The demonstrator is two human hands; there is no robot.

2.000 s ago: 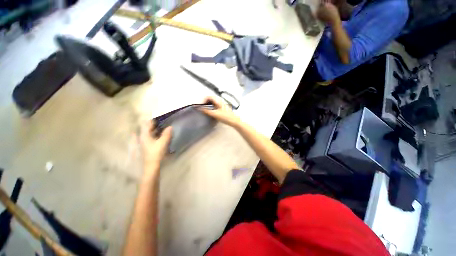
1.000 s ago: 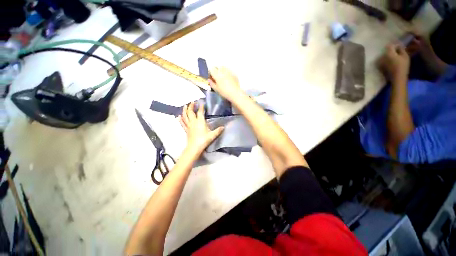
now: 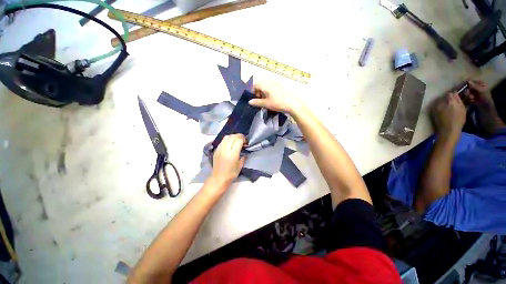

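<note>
A pile of grey and dark fabric pieces [image 3: 266, 161] lies on the table in front of me, with strips sticking out on several sides. A dark folded fabric piece [image 3: 236, 119] lies slantwise on top of the pile. My left hand [image 3: 228, 158] grips its lower end, fingers bent over the edge. My right hand [image 3: 273, 100] grips its upper end between thumb and fingers. The parts of the cloth under my fingers are hidden.
Black shears [image 3: 158, 147] lie left of the pile. A yellow ruler [image 3: 222, 44] crosses a wooden stick [image 3: 194, 18] behind it. An iron [image 3: 50, 77] stands far left. A brown block [image 3: 403, 110] lies right, near a person in blue [image 3: 455, 172].
My hands have moved from a grey panel on the bare table to the pile and now hold a dark piece. The ruler's end, earlier at the pile, now shows beyond it.
</note>
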